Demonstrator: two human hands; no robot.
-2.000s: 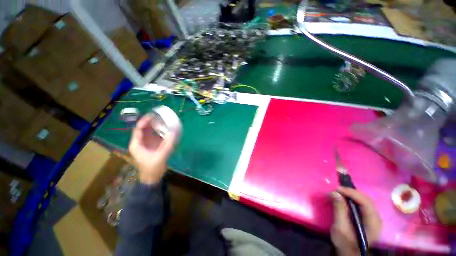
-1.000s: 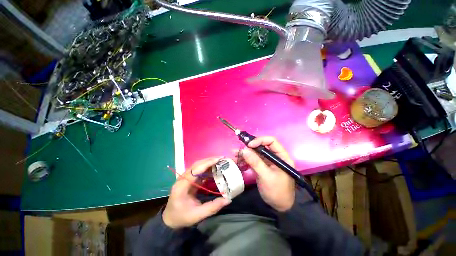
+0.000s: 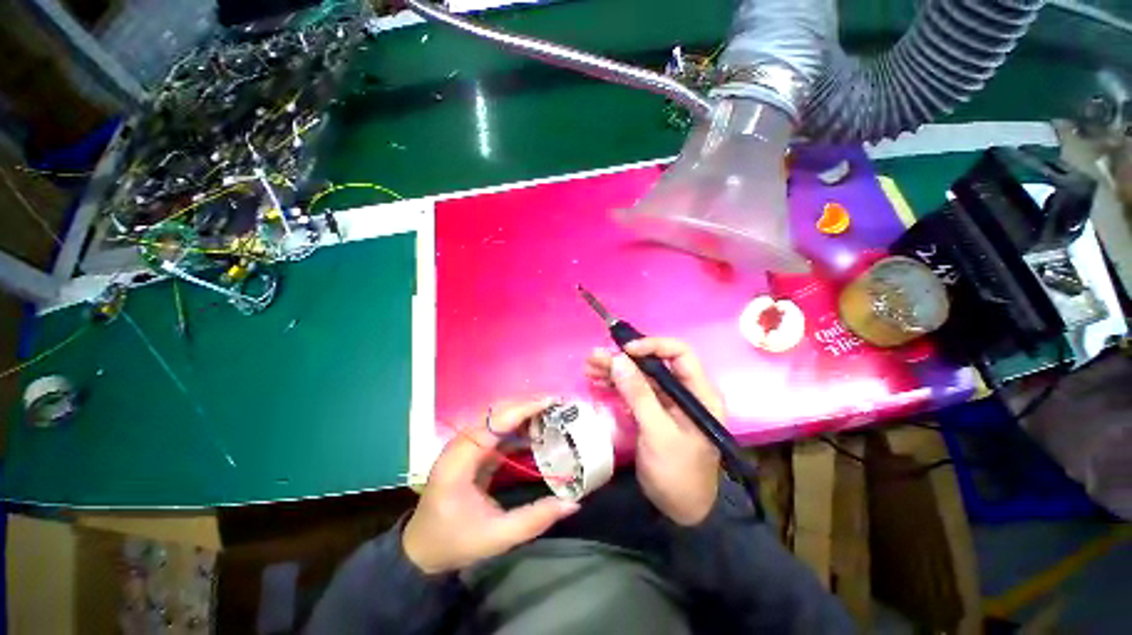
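My left hand [image 3: 469, 506] holds a white stator ring [image 3: 593, 454] on its side above the front edge of the pink sheet, its dark slotted inside facing left. A red lead wire [image 3: 507, 460] and a dark looped lead run from the ring past my left fingers. My right hand [image 3: 670, 434] grips the black soldering iron [image 3: 670, 387], its metal tip pointing up and left over the pink sheet [image 3: 521, 273], away from the ring. My right thumb and fingertips are just above and right of the ring.
The clear fume hood [image 3: 726, 186] hangs above the sheet. The tip cleaner tin [image 3: 896, 301] and black station [image 3: 993, 267] stand right. A wired assembly heap [image 3: 224, 137] lies upper left. Another pale ring [image 3: 50, 401] lies on the green mat's left. Cardboard boxes [image 3: 99, 564] are below.
Since two seconds ago, my left hand has brought the ring from the left mat to in front of me, near my right hand. Over the last second both hands barely move; the view shifts slightly.
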